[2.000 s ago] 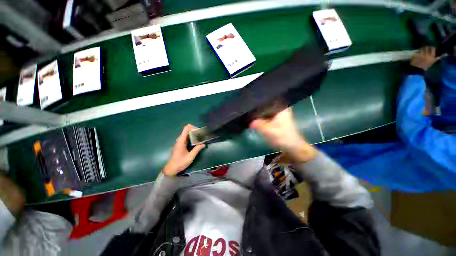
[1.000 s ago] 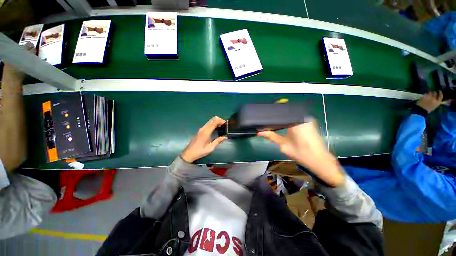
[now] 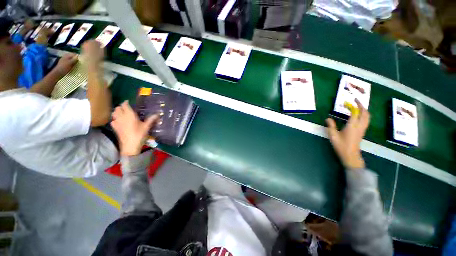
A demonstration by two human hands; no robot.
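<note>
My left hand [image 3: 132,129] is at the left end of the ledge, its fingers spread at the near-left edge of the stack of black-and-orange box sleeves [image 3: 171,118]; whether it grips one I cannot tell. My right hand [image 3: 350,134] reaches over the rail, with yellow on a fingertip. Its fingers are apart, with the fingertips over the lower part of a white-faced retail box [image 3: 354,91] on the belt. Another white-faced box [image 3: 298,91] lies to its left and one [image 3: 404,121] to its right.
More white-faced boxes line the green belt [image 3: 265,75] to the far left. A pale rail [image 3: 260,111] parts belt and ledge; a slanted metal post [image 3: 142,45] rises behind the stack. A person in a white shirt [image 3: 50,130] works at left with a pale yellow sheet [image 3: 72,80].
The black box is no longer in my hands. My left hand has moved to the sleeve stack, and my right hand to a box on the belt. The view has turned left.
</note>
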